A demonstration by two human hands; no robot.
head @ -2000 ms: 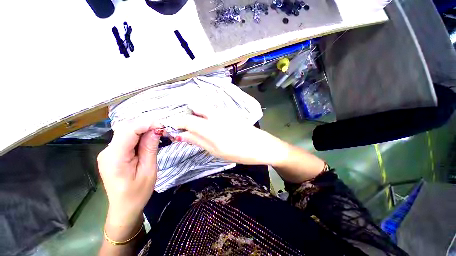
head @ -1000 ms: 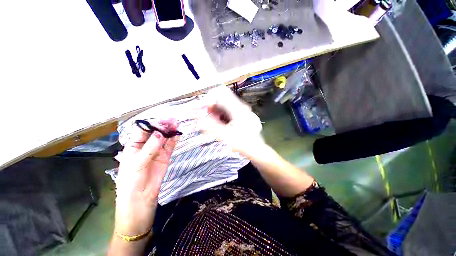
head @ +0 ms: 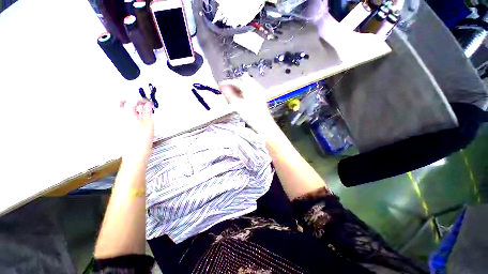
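My left hand point(head: 141, 111) is over the white table, its blurred fingertips at the waiting black tabs point(head: 152, 95); whether they grip one cannot be told. My right hand point(head: 241, 95) is at the table's front edge, overexposed and blurred. A black loop tab point(head: 205, 88) lies with one end at its fingertips; whether they still hold it cannot be told. A straight black strip point(head: 200, 99) lies just below that tab. No needle or thread can be made out. The striped cloth point(head: 208, 176) covers my lap, with neither hand on it.
A phone point(head: 174, 33) leans on a round black base at the back. Dark cylinders point(head: 119, 56) stand left of it. The grey mat point(head: 307, 72) bears small black and silvery parts point(head: 283, 60), a paper slip point(head: 249, 42) and a clear container. Grey fabric point(head: 396, 91) hangs at right.
Both hands have moved from above the lap up to the table. The loop tab that was in my left fingers now shows beside the single strip, at my right hand.
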